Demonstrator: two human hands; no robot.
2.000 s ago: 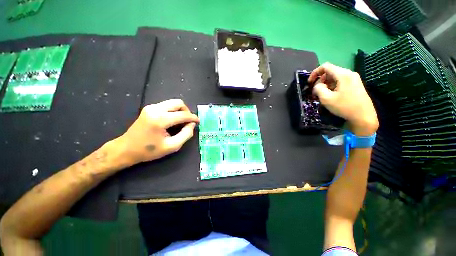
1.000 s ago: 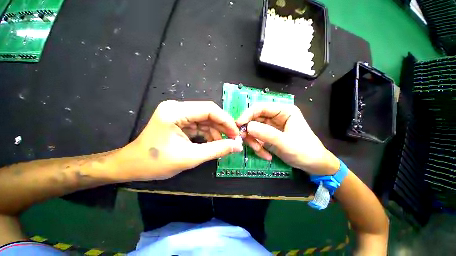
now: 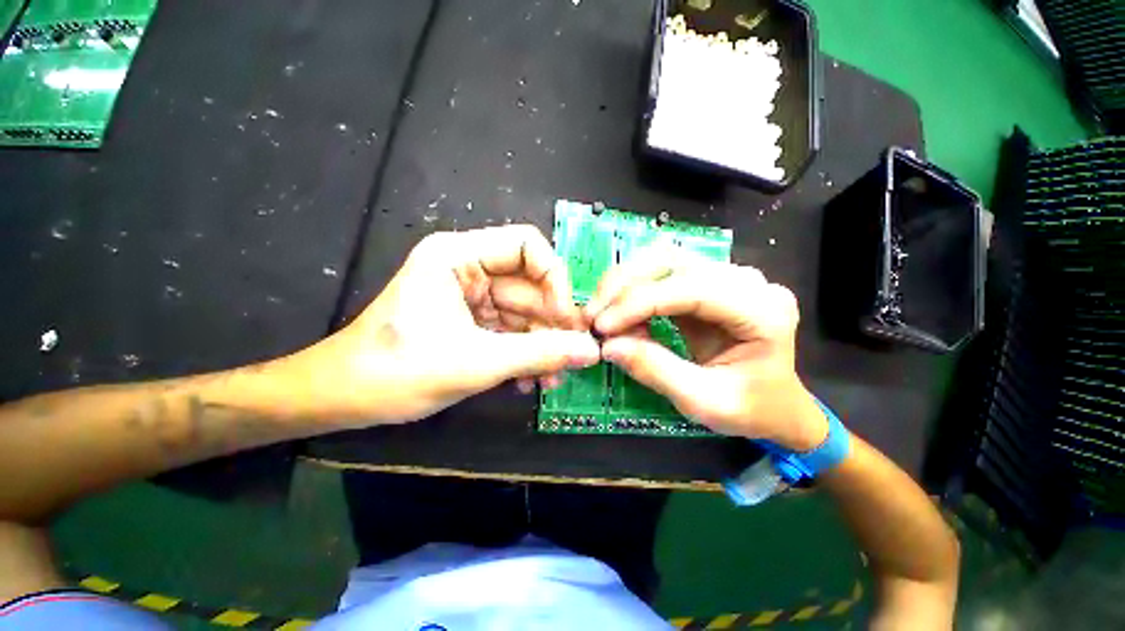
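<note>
The green PCB panel [image 3: 574, 401] lies on the black mat in front of me, partly hidden under my hands. My left hand [image 3: 494, 321] and my right hand [image 3: 703, 345] meet fingertip to fingertip above the panel. Between the fingertips they pinch a tiny dark component [image 3: 598, 333]. Most of it is hidden by the fingers; whether a white piece is with it cannot be told. A few small dark parts stand on the panel's far edge.
A black bin of white parts [image 3: 808, 93] stands beyond the panel. A black bin with dark parts [image 3: 888, 247] stands to the right. Another green panel [image 3: 62, 93] lies at the far left. A black rack of boards [image 3: 1073, 284] stands at the far right. The wood edge [image 3: 518, 476] is nearest me.
My right hand has come from the dark-parts bin to my left hand over the panel. Since one second ago, the fingertips have closed tighter around the small piece. The view has shifted.
</note>
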